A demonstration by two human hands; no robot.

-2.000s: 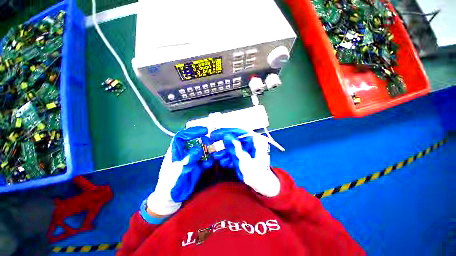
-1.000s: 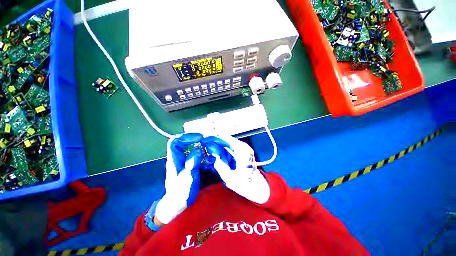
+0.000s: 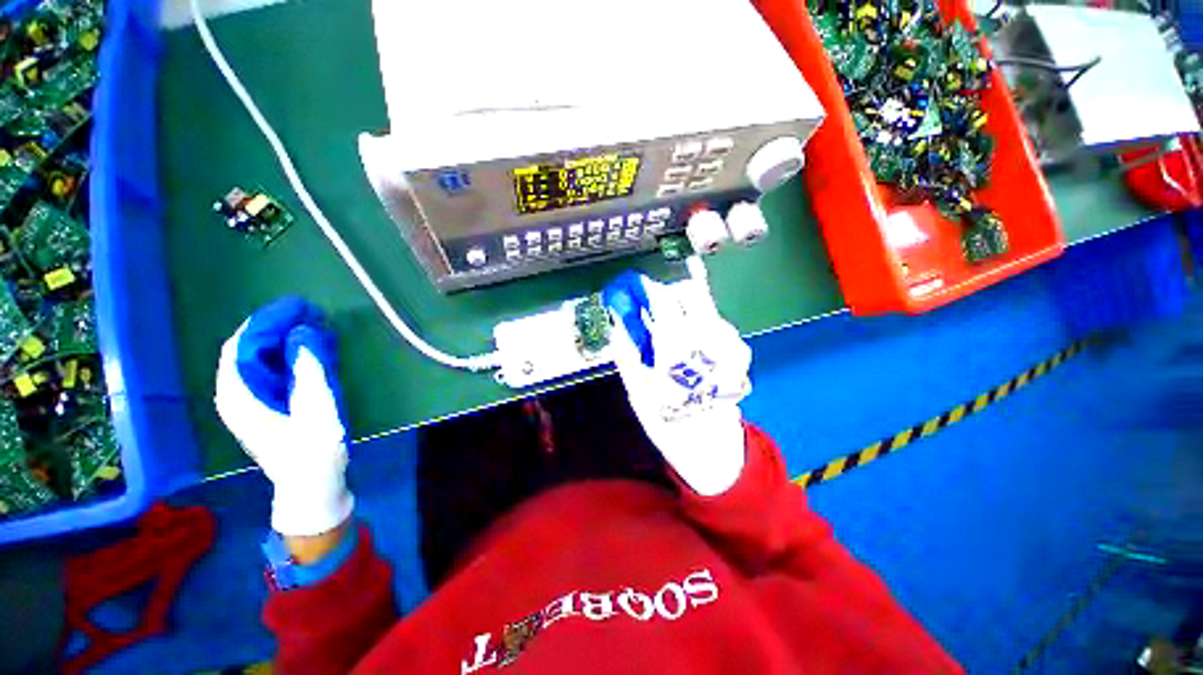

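My right hand (image 3: 666,369), in a white glove with blue fingertips, is over the white power strip (image 3: 538,346) at the bench edge. Its fingers are at a small green charger circuit board (image 3: 592,324) on the strip; the plug end of the test lead is hidden by the hand. My left hand (image 3: 293,382), gloved the same way, is away from the board, over the mat near the blue bin. Its fingers are curled, and I cannot tell if anything is inside. The electronic load (image 3: 581,178) stands behind the strip with yellow digits lit.
The blue bin (image 3: 125,303) full of boards is at the left. The red-orange bin (image 3: 891,251) with boards is at the right. A loose board (image 3: 253,214) lies on the mat left of the white cord (image 3: 317,218). A pale box (image 3: 1108,79) stands at far right.
My hands have parted. My right hand has moved forward to the power strip with the board. My left hand has moved left over the mat. The view has shifted.
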